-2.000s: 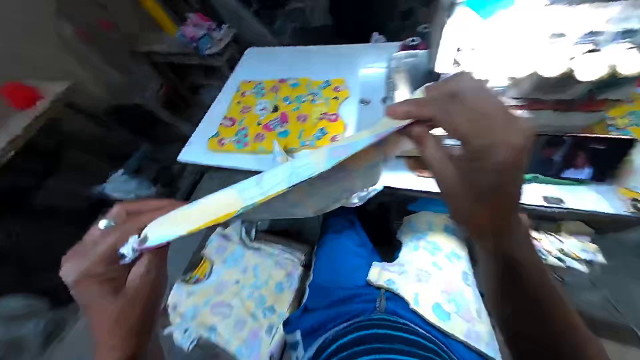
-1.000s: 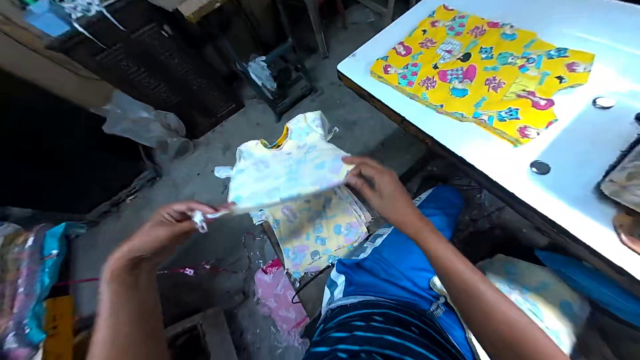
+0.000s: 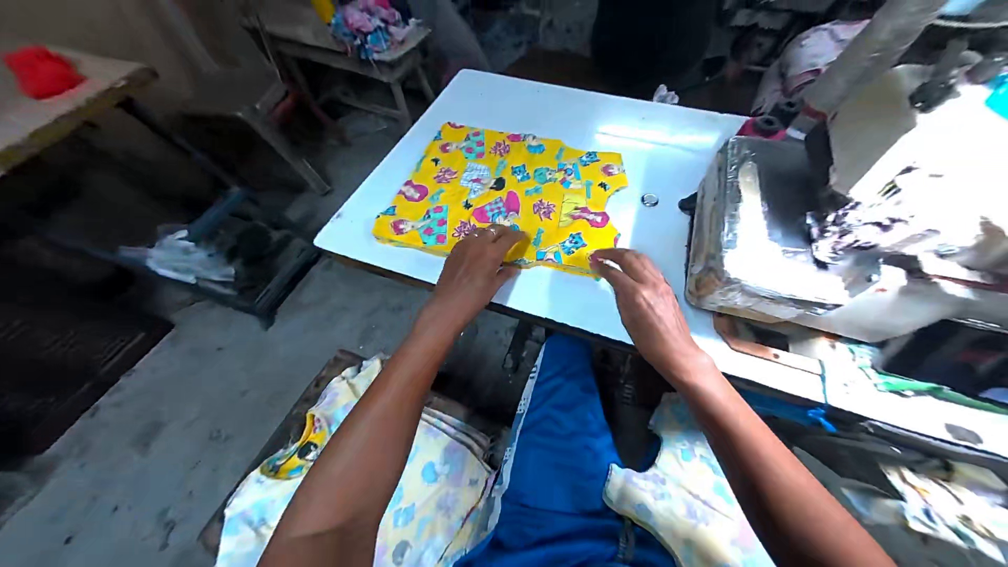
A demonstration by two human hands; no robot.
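Note:
Yellow cartoon-print fabric pieces (image 3: 504, 181), cut in a garment shape, lie stacked on the white tabletop (image 3: 543, 102). My left hand (image 3: 476, 264) rests at their near edge, its fingertips on the top and its thumb by the edge. At the near right corner my right hand (image 3: 638, 287) touches the fabric with thumb and fingers. Below the left forearm, pale printed garments (image 3: 433, 472) with a yellow neckline lie in a pile. Another pale printed fabric piece (image 3: 677, 488) lies over my lap on the right.
A sewing machine (image 3: 787, 213), partly in glare, stands on the table's right. A small round metal disc (image 3: 650, 200) lies beside the yellow fabric. Left are a wooden table with red cloth (image 3: 43, 72), a low dark frame holding plastic (image 3: 193, 260), and a bench with colourful cloth (image 3: 370, 27).
Both hands have left the pale garment they held between them and moved to the yellow fabric on the table. The view has swung back toward the table.

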